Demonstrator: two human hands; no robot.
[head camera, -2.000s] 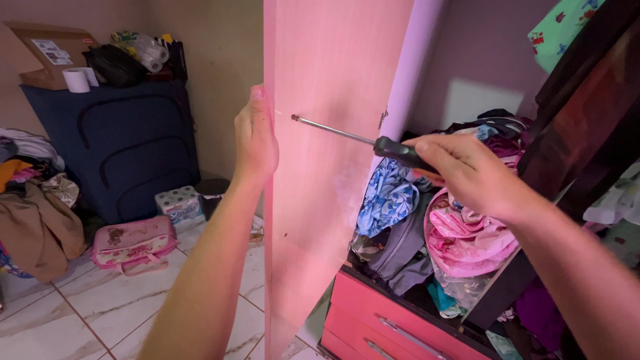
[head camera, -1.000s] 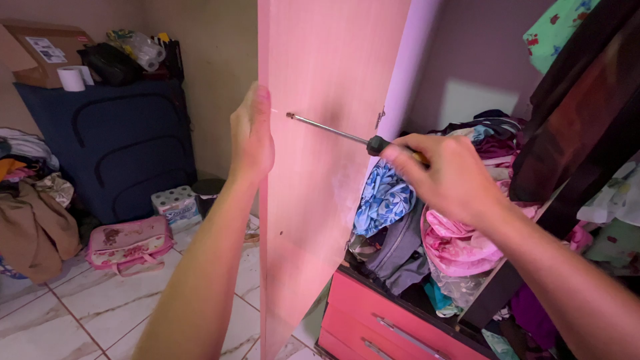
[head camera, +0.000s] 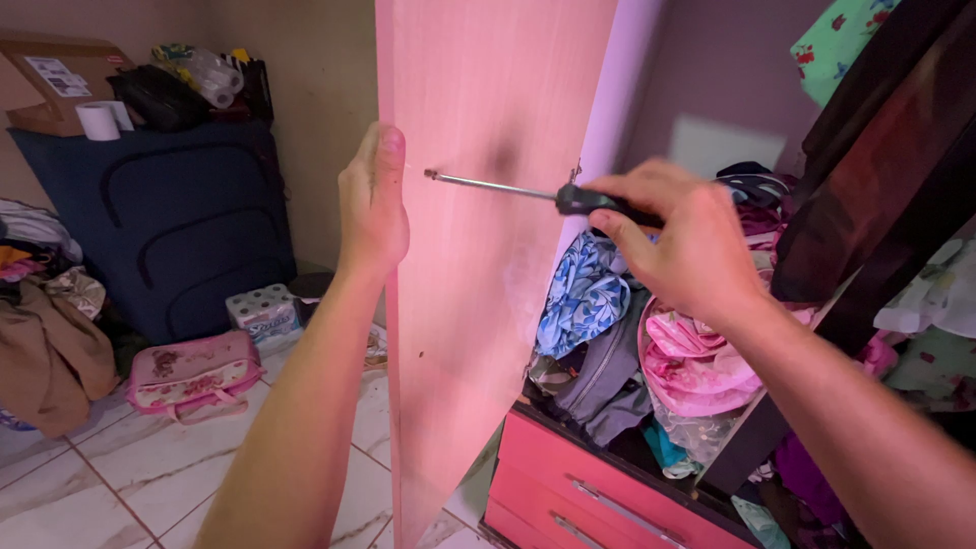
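Observation:
My left hand (head camera: 377, 202) grips the outer edge of a pink wardrobe door (head camera: 465, 305), its thumb on the inner face and its fingers hidden behind. My right hand (head camera: 675, 232) is closed around the black handle of a screwdriver (head camera: 496, 185). The metal shaft points left across the door, and its tip meets a screw or small hole near the door's edge, close to my left thumb; which of the two, I cannot tell. Lower on the same face is a small dark hole (head camera: 421, 354). A metal hinge (head camera: 576, 171) shows at the door's far side.
Piled clothes (head camera: 587, 297) fill the wardrobe shelf above red drawers (head camera: 602, 488). Dark garments (head camera: 846, 152) hang at the right. A blue suitcase (head camera: 198, 221) stands at the left with a cardboard box (head camera: 53, 69) on top. A pink bag (head camera: 194, 374) and toilet paper pack (head camera: 263, 313) lie on the tiled floor.
My right hand has shifted its hold on the screwdriver handle, and its fingers look more extended than a second ago. The left hand stays on the door edge.

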